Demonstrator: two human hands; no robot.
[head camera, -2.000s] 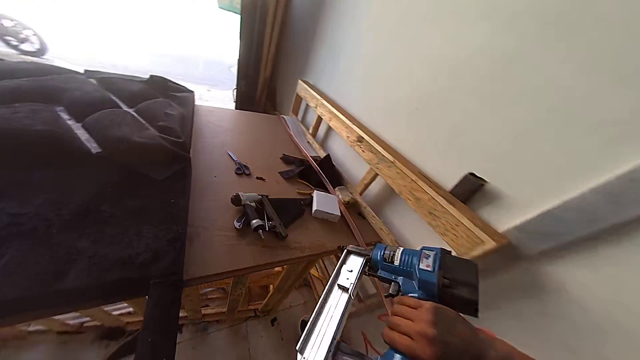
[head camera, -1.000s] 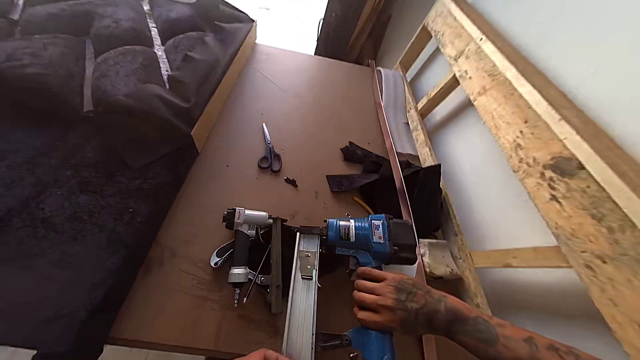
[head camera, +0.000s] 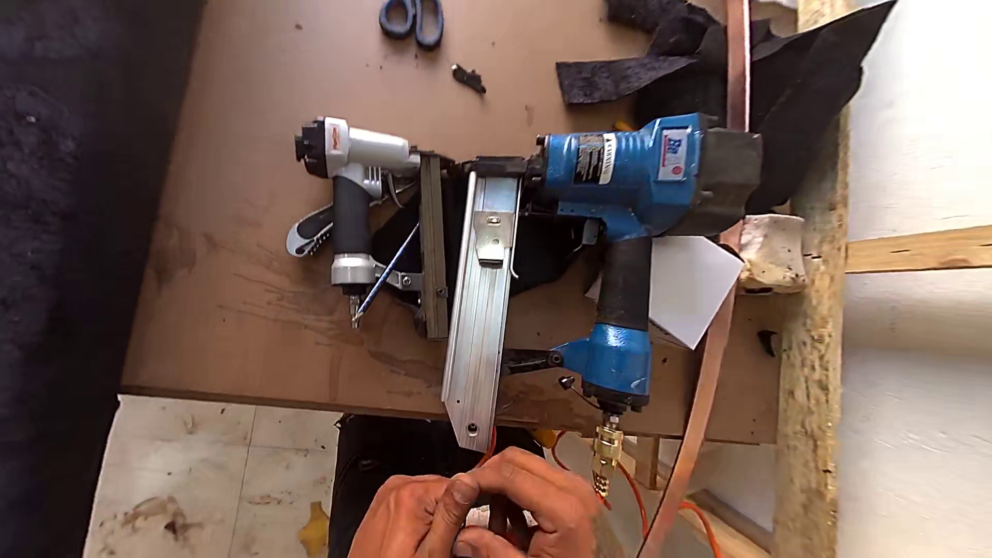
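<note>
My left hand (head camera: 411, 511) and my right hand (head camera: 542, 496) meet at the bottom middle, fingers together around something small and pale that they mostly hide. Just beyond them a blue pneumatic stapler (head camera: 620, 178) lies on the brown tabletop (head camera: 256, 310), its long metal magazine pointing toward my hands. A brass air coupling (head camera: 607, 449) hangs from its handle end, with an orange hose. To its left rest a smaller silver and black air stapler (head camera: 353, 194), a grey-handled utility knife (head camera: 310, 231) and a blue pen (head camera: 387, 267).
Dark-handled scissors (head camera: 412, 19) lie at the top. Black fabric scraps (head camera: 744, 85), a white box (head camera: 690, 287) and a brownish strap (head camera: 709, 372) are on the right, beside a wooden frame (head camera: 814, 341) near the wall. Dark fabric (head camera: 62, 271) covers the left side.
The blue stapler, held in my right hand before, now lies released on the tabletop. My two hands have come together at the bottom. The view has moved closer and looks more downward.
</note>
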